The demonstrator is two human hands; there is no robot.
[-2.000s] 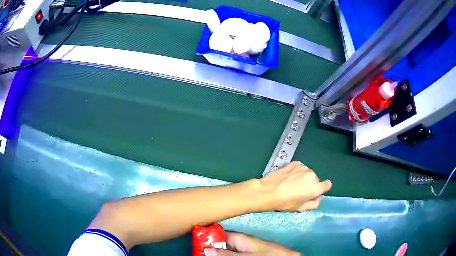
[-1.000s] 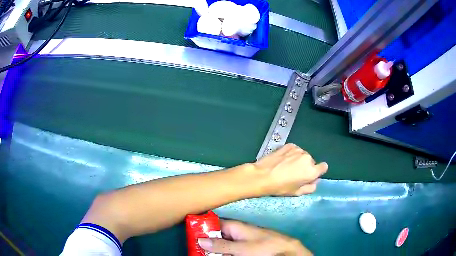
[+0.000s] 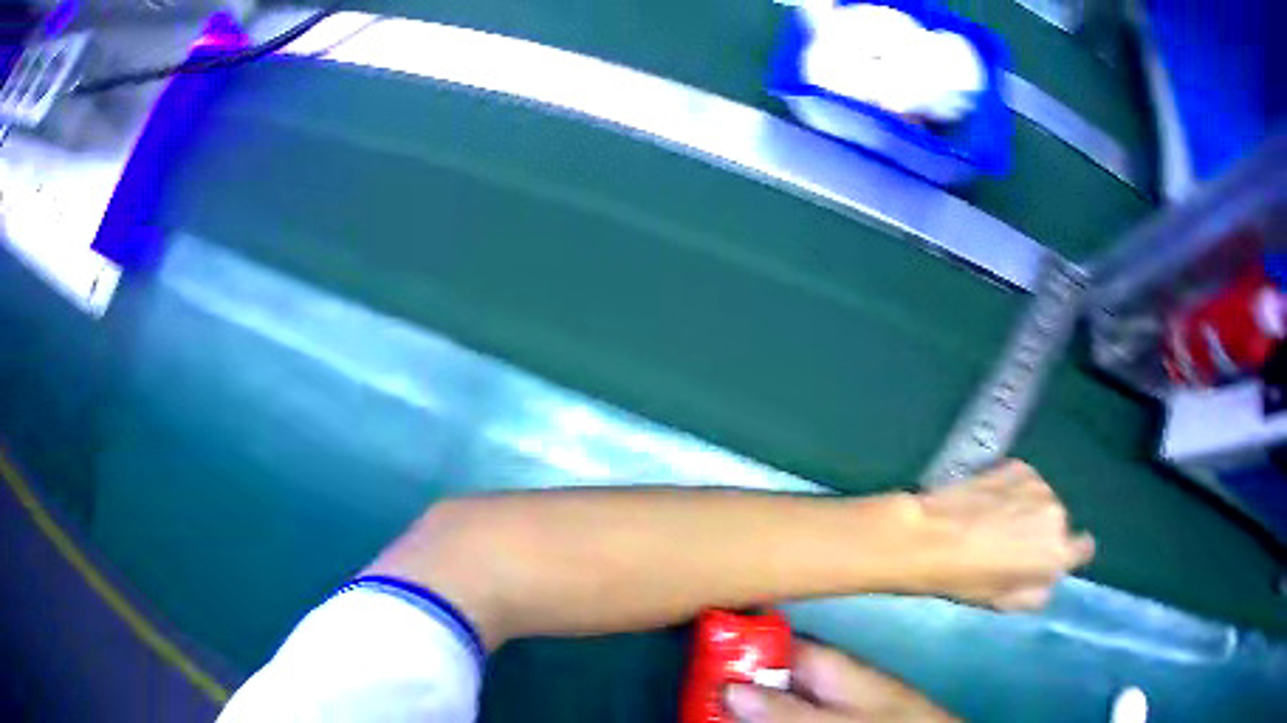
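My left forearm reaches across the mat from the lower left. My left hand (image 3: 999, 540) is curled at the near end of a grey fixture bar (image 3: 1009, 389), which carries a row of small metal parts. The bar's near end is hidden, so I cannot tell whether my fingers grip it. My right hand (image 3: 847, 689), cut off by the bottom edge, holds a red bottle (image 3: 737, 661) just below my left forearm. The bottle's lower part is out of view. The picture is blurred.
A blue bin (image 3: 903, 139) with white lumps stands at the top, beside a metal rail (image 3: 678, 127). A second red bottle (image 3: 1225, 332) is by the frame post at right. A white disc (image 3: 1129, 706) lies bottom right. Purple glow (image 3: 155, 170) and a black cable show upper left.
The view has swung left, so the bin, bar, hands and bottle appear further right. The pink-red disc has left the picture. My left hand keeps its place at the bar.
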